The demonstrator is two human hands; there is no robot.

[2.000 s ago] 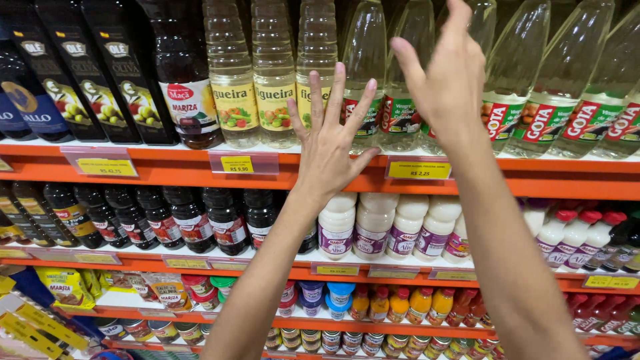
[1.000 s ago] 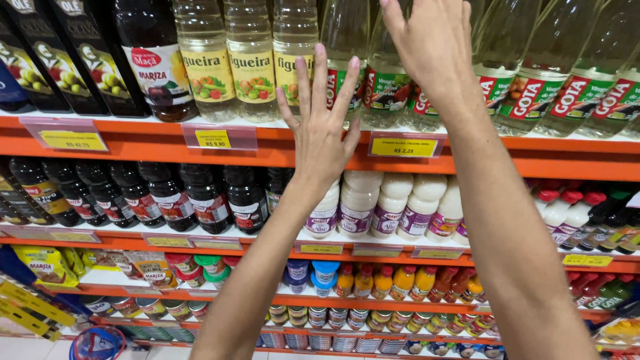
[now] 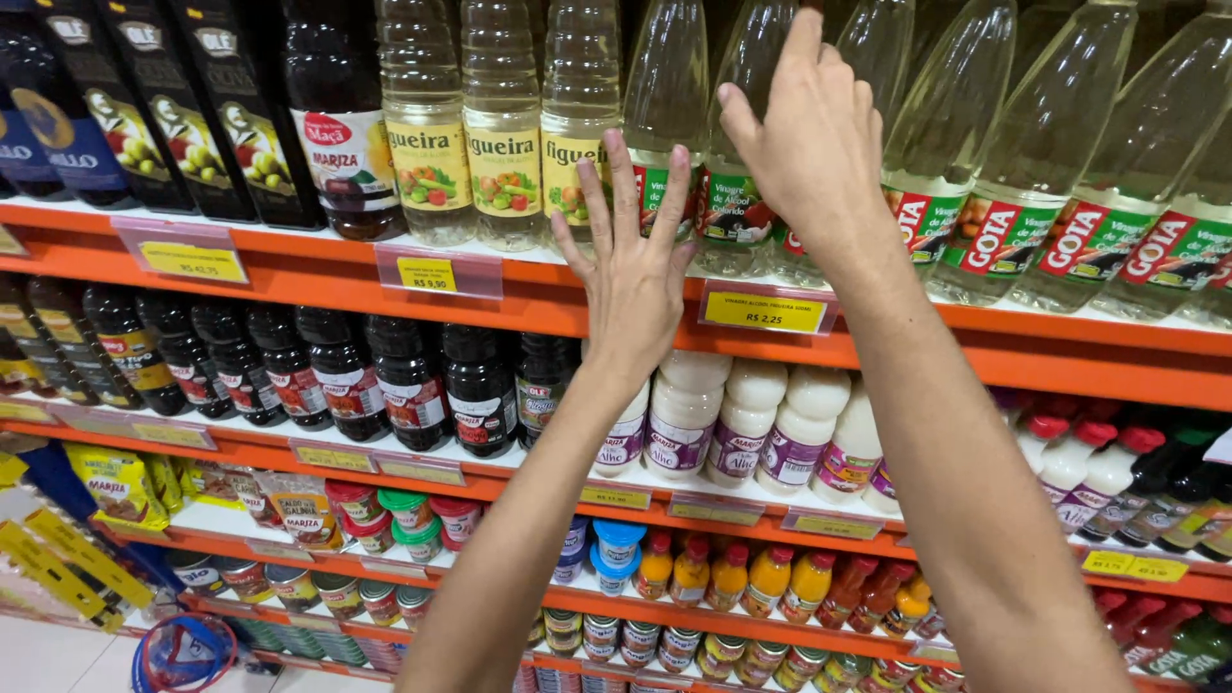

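Clear vinegar bottles point(image 3: 996, 164) with red and green labels fill the right of the top shelf. My left hand point(image 3: 630, 265) is spread in front of the shelf's orange edge, its fingertips before a clear bottle with a yellow label point(image 3: 575, 144) and a vinegar bottle point(image 3: 664, 125). No item shows in it. My right hand point(image 3: 818, 140) is raised before the vinegar bottles, thumb apart and index finger extended upward. Its palm side is hidden, so whether it touches a bottle cannot be told. A dark apple vinegar bottle point(image 3: 346, 144) stands farther left.
Black olive oil boxes point(image 3: 231, 115) stand at the upper left. Below are dark sauce bottles point(image 3: 414, 395), white garlic sauce bottles point(image 3: 683, 423), orange sauce bottles point(image 3: 767, 580) and small cans point(image 3: 640, 645). Price tags point(image 3: 765, 310) line the orange shelf edge point(image 3: 1059, 356). A blue and red round object point(image 3: 183, 654) is at the lower left.
My right hand's fingers, partly cut off at the top edge one second ago, are now in view with the index finger extended. My left hand stays spread before the top shelf.
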